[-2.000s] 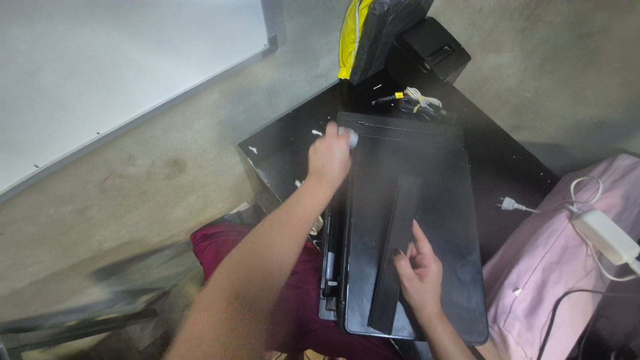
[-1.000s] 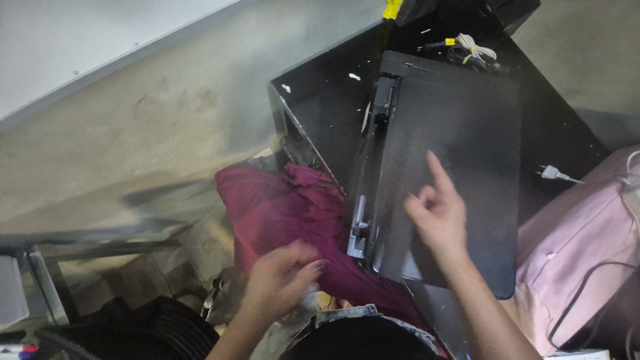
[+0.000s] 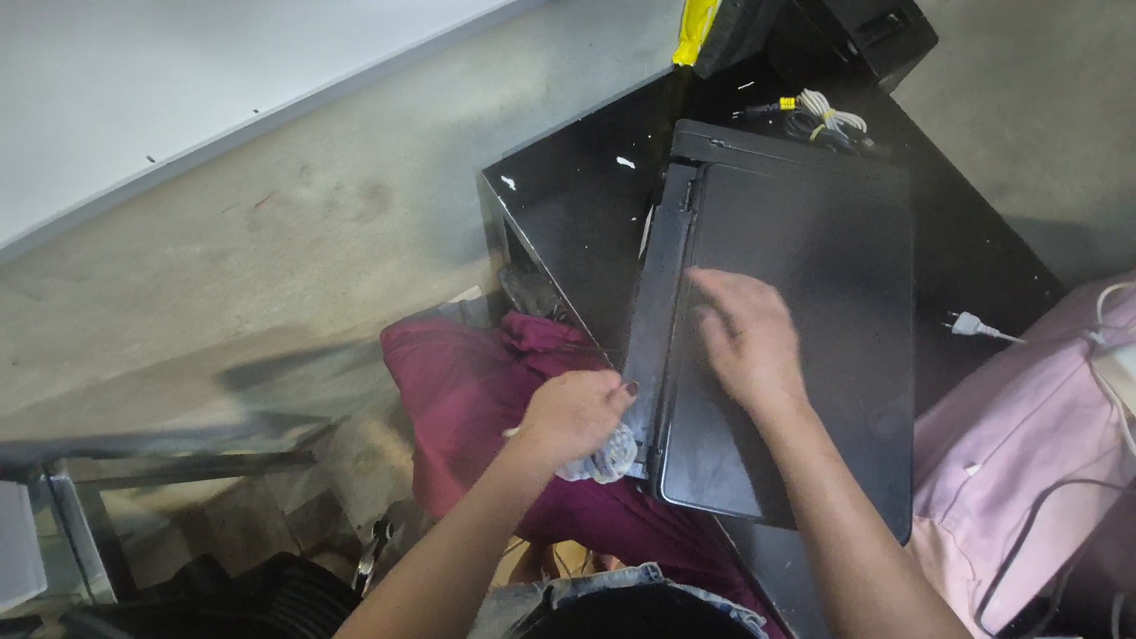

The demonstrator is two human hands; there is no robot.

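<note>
A black flat-lidded device, apparently a printer with a scanner lid point(image 3: 825, 293), lies at an angle on a black table point(image 3: 568, 213). At its lower left end my left hand point(image 3: 577, 417) is closed around a crumpled, light patterned cloth point(image 3: 608, 457), close to the device's narrow side strip point(image 3: 657, 319). My right hand point(image 3: 750, 328) is over the lid near its left edge, fingers bent and nothing in them; whether it touches the lid is unclear.
Bundled cables point(image 3: 825, 120) and a black box-shaped device point(image 3: 879, 40) sit at the table's far end. A white plug point(image 3: 972, 326) lies at the right beside pink cloth point(image 3: 1003, 444). Maroon cloth point(image 3: 461, 382) hangs at the near left edge. A whiteboard point(image 3: 222, 80) stands upper left.
The gap along the device's left side, showing inner parts one second ago, is now covered by the strip. My left hand has moved up to that side; my right hand has moved toward the lid's left edge.
</note>
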